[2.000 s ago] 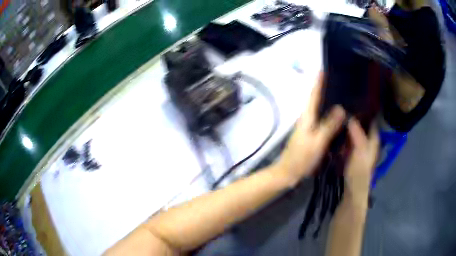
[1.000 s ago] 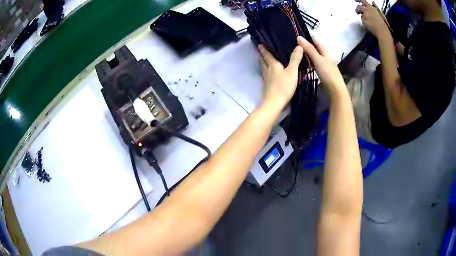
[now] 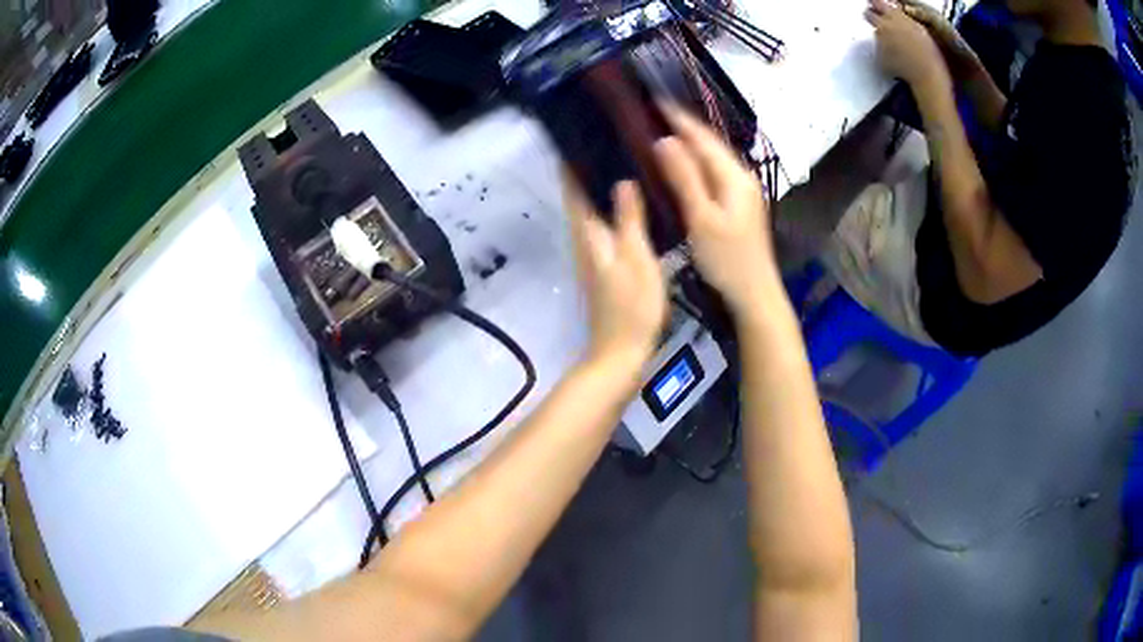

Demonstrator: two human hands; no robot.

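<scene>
A black plastic housing [image 3: 599, 132] with reddish wires is held between both hands over the bench's far right part; it is blurred. My left hand [image 3: 621, 270] is at its near left side, fingers pointing away from me. My right hand [image 3: 721, 207] is at its right side, fingers against it. More black housings with wires and cords [image 3: 715, 94] show just behind and right of it. The blur hides the exact finger contact.
The soldering station [image 3: 357, 251] with a white-sleeved iron and looping black cable stands left of my arms. Black shells [image 3: 445, 63] lie at the back. Small black parts [image 3: 100, 401] lie at left. A box with a lit screen [image 3: 674, 383] is below the bench edge. Another person [image 3: 1028, 188] sits at right.
The bundle of housings came left from the far right and down onto the bench. Now my hands have a blurred housing shifted left and nearer, with others behind it. The view has turned right, then steadied.
</scene>
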